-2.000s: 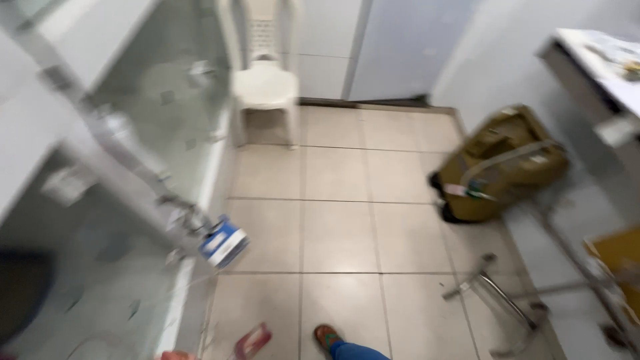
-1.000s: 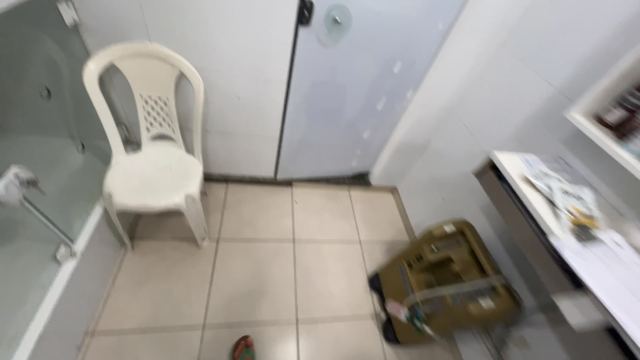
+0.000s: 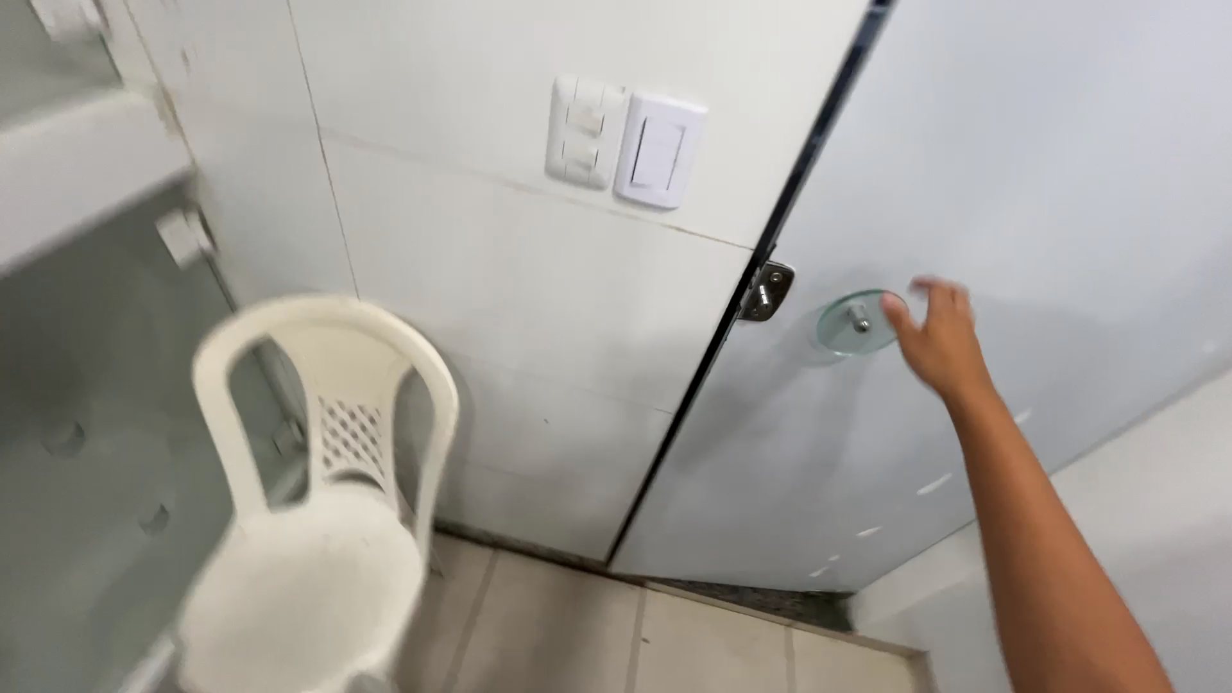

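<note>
My right hand (image 3: 943, 337) reaches in from the lower right, fingers apart and holding nothing. Its thumb is at the right edge of a round glass door handle (image 3: 847, 334) with a metal centre; whether it touches the glass cannot be told. The handle sits on a frosted glass door (image 3: 962, 154). A metal lock (image 3: 767, 292) is at the door's left edge, beside a dark narrow gap. My left hand is not in view.
A white plastic chair (image 3: 308, 577) stands at the left, by a greenish glass panel (image 3: 87, 414). Two white switch plates (image 3: 661, 151) (image 3: 585, 132) are on the white wall. Beige floor tiles (image 3: 549, 616) and a dark threshold (image 3: 760, 599) lie below.
The view has moved forward to the door and chair. My right hand has come into view at the round handle. The brown suitcase and the side counter have left the view.
</note>
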